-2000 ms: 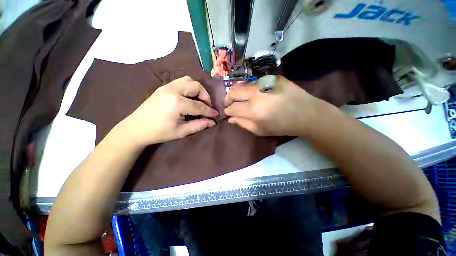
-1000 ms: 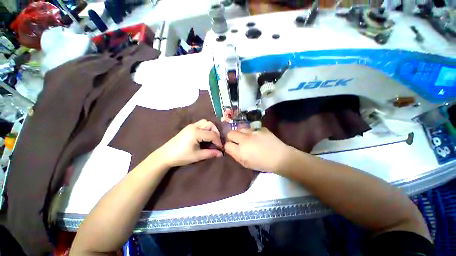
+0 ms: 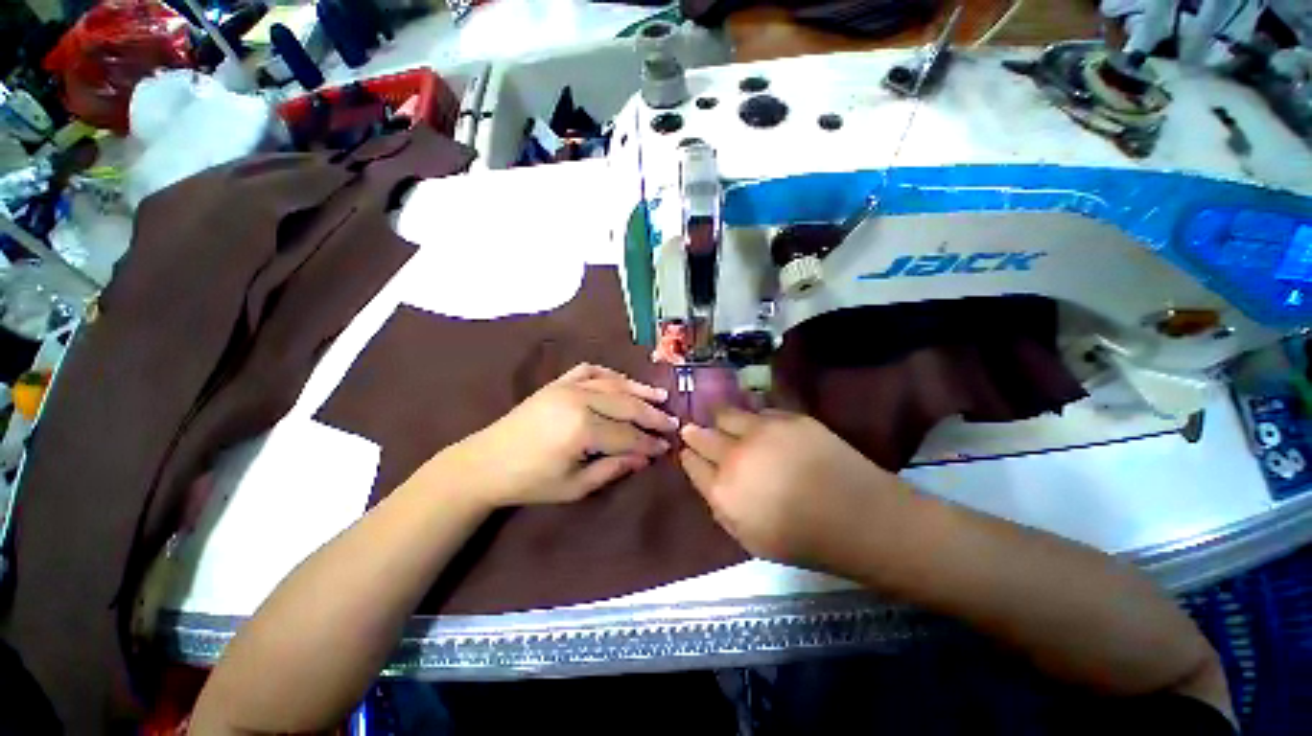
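A dark brown garment panel (image 3: 576, 554) lies on the white machine table under the sewing machine's needle area; part of it bunches to the right under the machine arm. My left hand (image 3: 568, 436) lies on the panel left of the presser foot (image 3: 688, 381), fingers bent, fingertips on the cloth. My right hand (image 3: 784, 482) is just right of it, its thumb and fingers pinching the cloth in front of the foot. The fingertips of both hands nearly meet. An orange-red tuft (image 3: 673, 342) is beside the needle.
The white and blue JACK sewing machine (image 3: 950, 266) stands behind and to the right. Long brown cut pieces (image 3: 187, 316) drape over the table's left side. A measuring tape (image 3: 576, 643) edges the front. A red basket (image 3: 432, 104) is behind.
The view has tilted up and pulled back, showing more of the machine. Since a second ago, my right hand sits slightly lower from the foot, and my left fingers lie flatter. The panel has shifted little.
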